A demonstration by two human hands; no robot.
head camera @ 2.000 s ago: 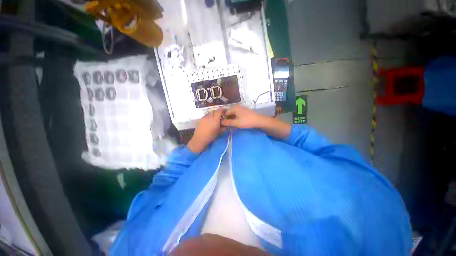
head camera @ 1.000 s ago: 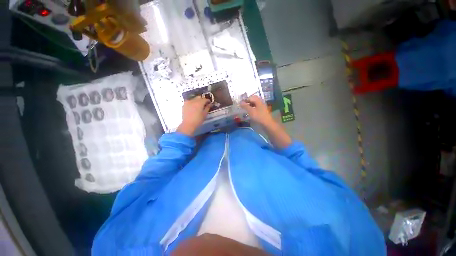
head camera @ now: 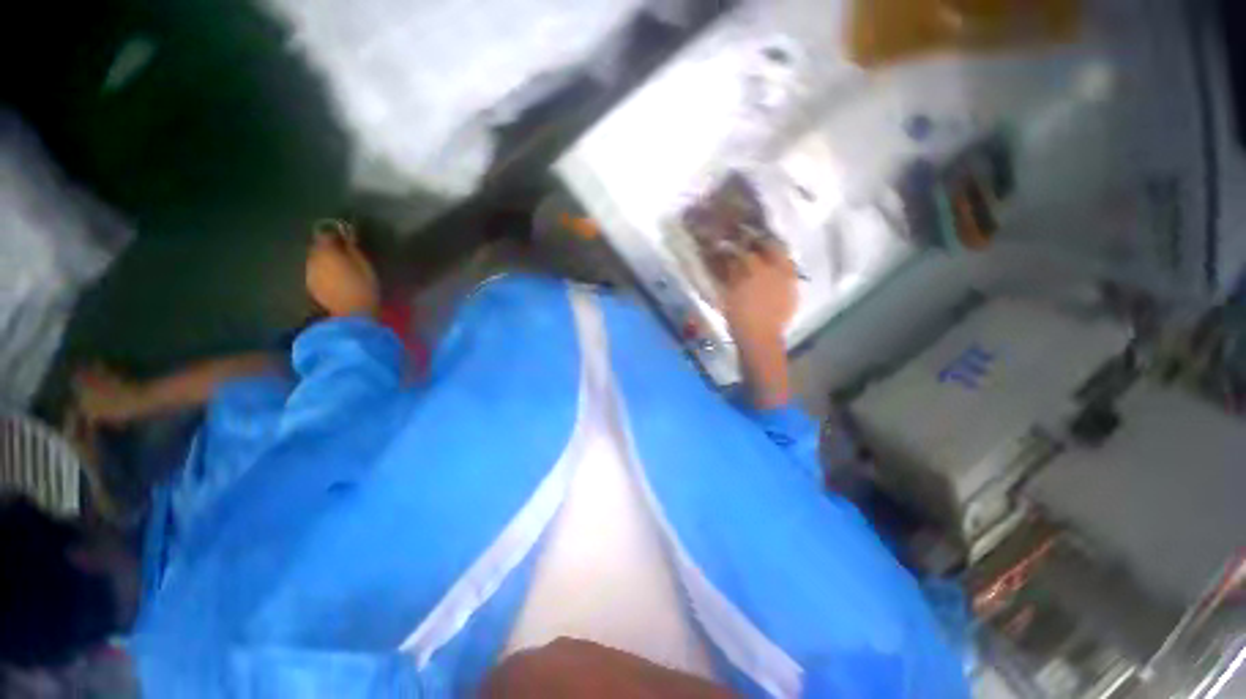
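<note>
My left hand [head camera: 343, 276] is raised at the left over the dark green bench surface. It holds a small pale ring [head camera: 332, 231] at the fingertips; the ring is blurred. My right hand [head camera: 763, 298] reaches over the front of the white machine base [head camera: 629, 150], with its fingertips at the dark brown fixture [head camera: 722, 225]. Blur hides whether the right hand holds anything. Any rings on the fixture cannot be made out.
A white tray [head camera: 410, 82] lies at the upper left. Another person's hand [head camera: 109, 393] and forearm show at the left, near a white slatted object [head camera: 38, 462]. Grey boxes [head camera: 977, 389] stand at the right. An amber part [head camera: 957, 25] is at the top.
The view has swung to the left. My left hand has left the fixture and moved out left with a ring. My right hand has moved from the front edge to the fixture.
</note>
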